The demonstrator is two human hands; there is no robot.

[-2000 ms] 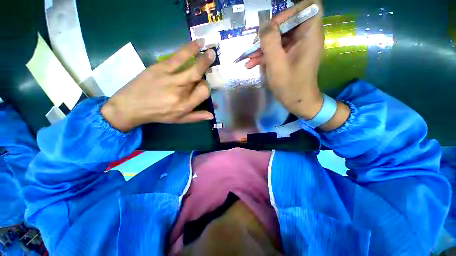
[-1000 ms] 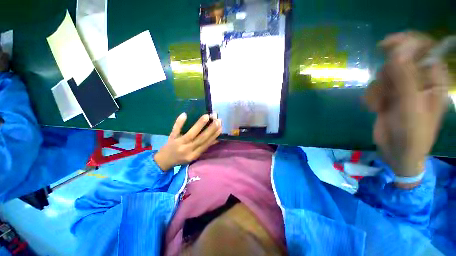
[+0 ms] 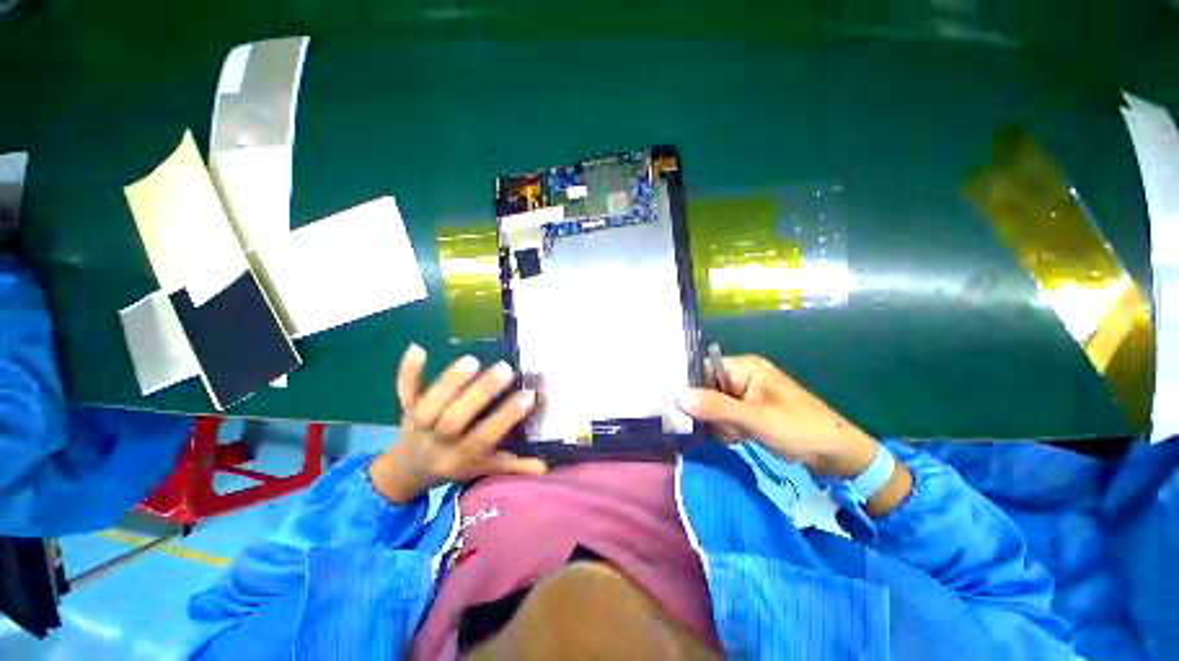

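The opened tablet unit (image 3: 601, 316) lies on the dark green surface in front of me, its board (image 3: 601, 191) at the far end and a bright silvery plate below. A small black square (image 3: 529, 262) sits near its left edge. My left hand (image 3: 453, 420) is at the near left corner, fingers spread, fingertips touching the edge. My right hand (image 3: 789, 416) holds the near right edge, thumb on top. A slim dark piece, apparently the tweezers (image 3: 715, 367), shows by its index finger; the rest is hidden.
White sheets (image 3: 347, 265), a cream sheet (image 3: 188, 213), a black sheet (image 3: 243, 338) and a long silvery strip (image 3: 261, 110) lie left. Amber film (image 3: 763, 258) shows on both sides of the tablet. More amber film (image 3: 1067, 271) and a white strip (image 3: 1160, 194) lie far right. A neighbour's blue sleeve (image 3: 52, 400) is at left.
My right hand has come back from the far right to the tablet's near right edge. The tablet shows lower in the picture, slightly turned. My left hand has stayed near its left corner.
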